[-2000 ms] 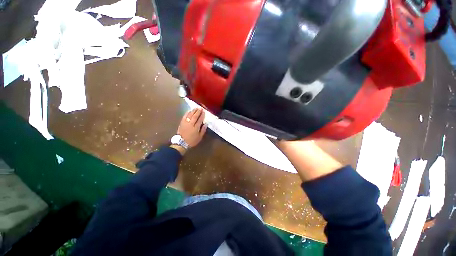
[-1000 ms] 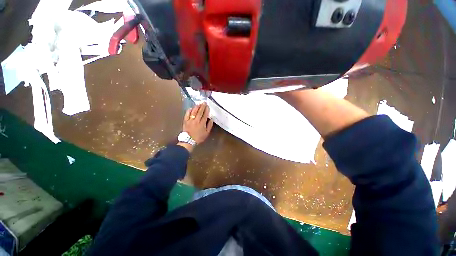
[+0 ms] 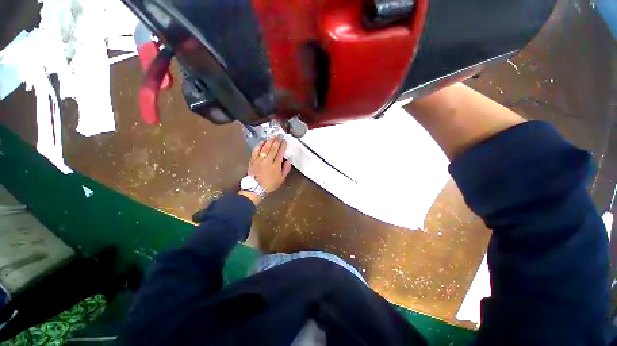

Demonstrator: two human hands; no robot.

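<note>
The red and black cloth cutting machine fills the top middle, its base hidden under the housing. A white fabric lay lies below it, with a dark curved slit running from the machine towards the lay's lower part. My left hand, with a ring and a watch, lies flat, fingers together, on the narrow left end of the lay beside the machine's foot. My right forearm reaches behind the housing; the right hand itself is hidden. A red lever stands out at the machine's left.
White offcuts are heaped at the left of the brown table. White cut pieces lie at the lower right, partly behind my right sleeve. The table's green side runs along the near edge. A patterned green thing shows at bottom left.
The machine has moved left and looks larger. More of the lay and a longer slit show. My left hand has stayed on the lay's left end; my right forearm has moved right.
</note>
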